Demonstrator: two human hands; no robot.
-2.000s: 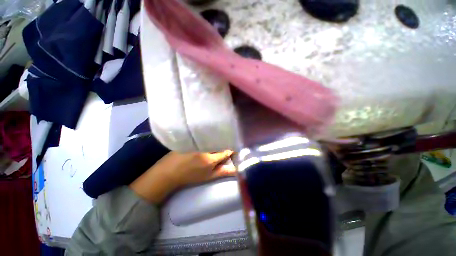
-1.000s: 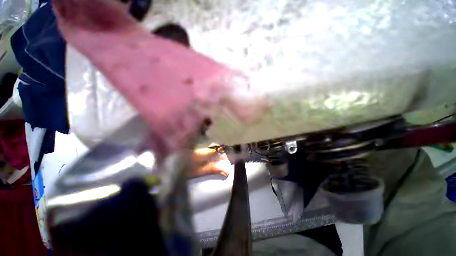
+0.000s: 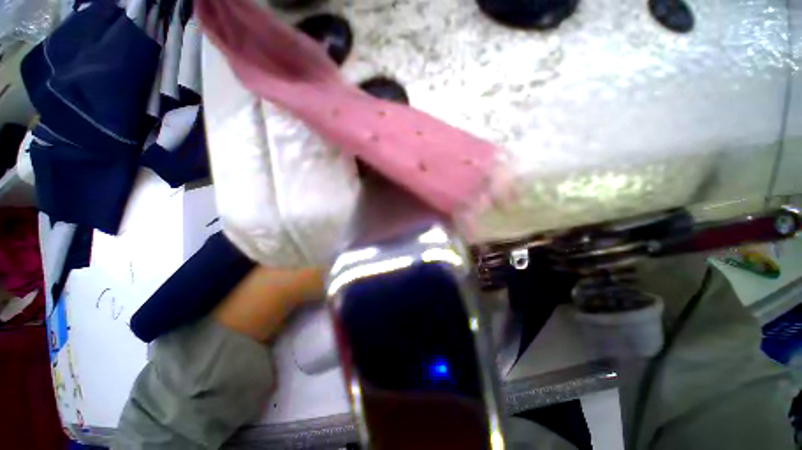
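Observation:
My left hand [image 3: 268, 301] reaches in from the lower left; its fingers are hidden behind the large chrome-edged loop [image 3: 413, 325], so its grip cannot be seen. A folded navy cloth piece [image 3: 189, 290] lies against the back of this hand and wrist, on the white table. More navy cloth [image 3: 538, 303] with a pale grey part shows right of the loop, below the machine head [image 3: 616, 105], and hangs towards the table's front edge. The needle and presser foot are hidden. My right hand is not in view.
A faded pink rag [image 3: 378, 132] is tied over the machine head. A heap of navy and pale cut pieces [image 3: 83, 132] lies back left. A pale round cup-like part [image 3: 620, 325] hangs below the head. A small yellow-green tool [image 3: 752, 264] lies at right.
The view has shifted, so the machine head and chrome loop stand further right than one second ago. My left fingertips, visible before, are now hidden. Navy cloth right of the loop was not clearly visible two seconds ago.

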